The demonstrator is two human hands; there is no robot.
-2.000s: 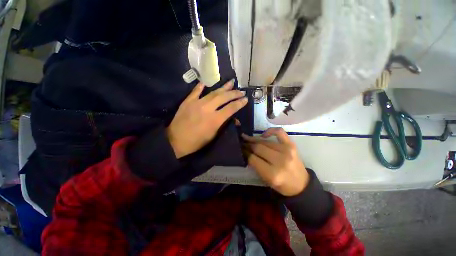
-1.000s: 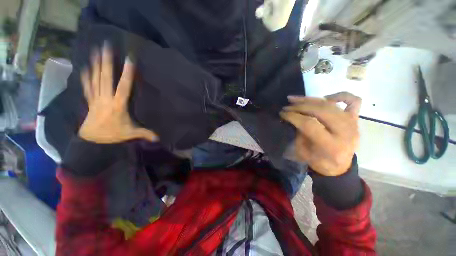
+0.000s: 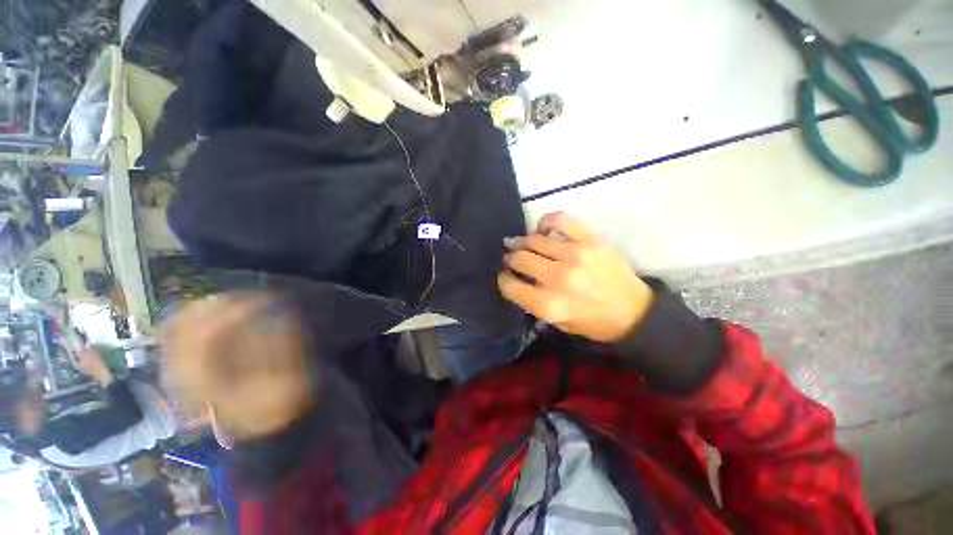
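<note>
The dark navy-black garment lies heaped on the table edge and over my lap. A small white tag and a loose pale thread show on it. My right hand is at the garment's right edge with fingers bent and fingertips against the cloth; its thumb side is hidden, so a grip cannot be told. My left hand is strongly blurred at the garment's lower left; its fingers and any hold on the cloth cannot be made out.
Shears with green handles lie on the white table at the upper right. The lamp fitting and sewing machine parts are above the cloth. A person's arm and other machinery show at the left. Grey floor is at the lower right.
The view has swung left. The garment has come away from the needle area, uncovering the tag. My left hand left the cloth by the needle, showed spread, then blurred. My right hand remains near the cloth's right edge.
</note>
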